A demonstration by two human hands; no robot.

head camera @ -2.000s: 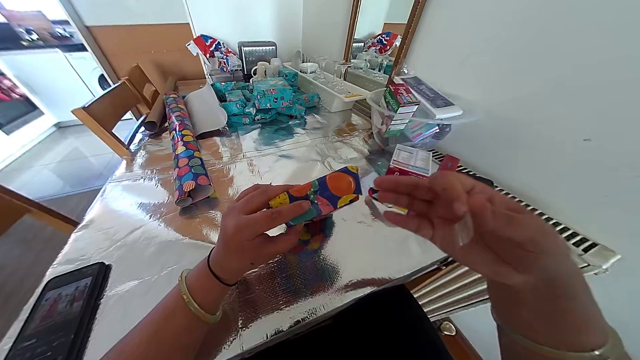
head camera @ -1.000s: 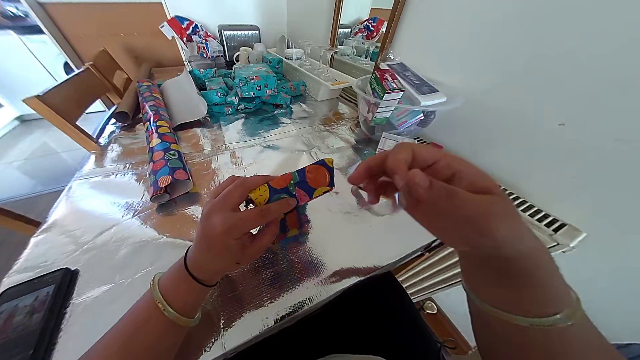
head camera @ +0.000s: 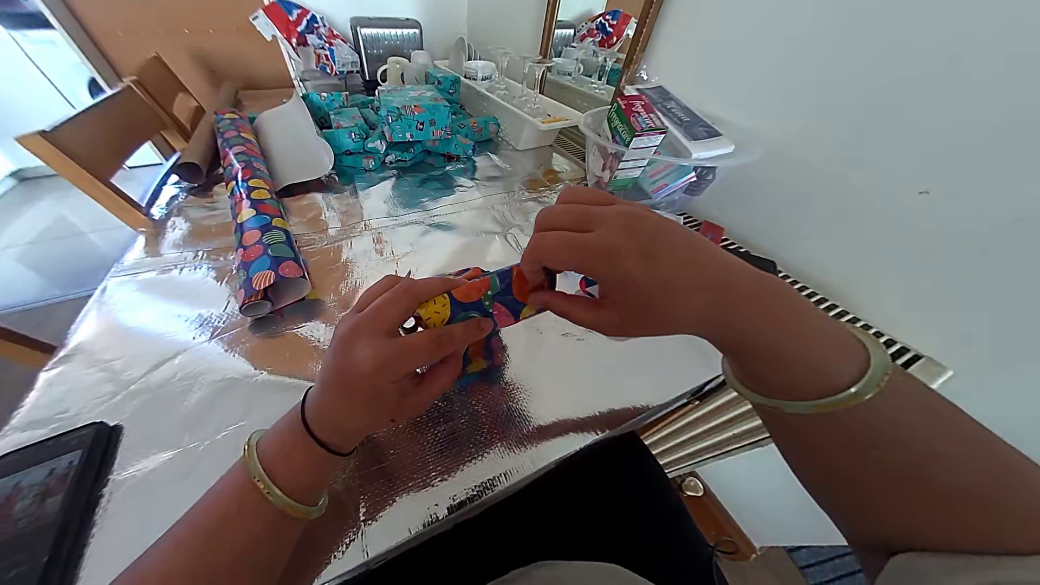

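A small package in balloon-patterned wrapping paper [head camera: 475, 302] is held just above the silver-covered table, near its front edge. My left hand [head camera: 390, 357] grips its left part, fingers on top and thumb along the near side. The fingertips of my right hand [head camera: 609, 264] press on the package's right end; whether they pinch it or a piece of tape there cannot be told. A roll of matching balloon wrapping paper [head camera: 258, 215] lies at the left, its near end slightly unrolled.
Teal wrapped parcels [head camera: 414, 114] are heaped at the back, by a toaster [head camera: 386, 45] and a white tray [head camera: 520, 122] of glasses. A clear plastic tub [head camera: 597, 150] with boxes stands at the right, near the radiator [head camera: 829, 313]. A tablet-like device [head camera: 49, 496] lies front left.
My right hand, apart from the package in both earlier frames, has moved left onto its right end. My left hand still holds the package.
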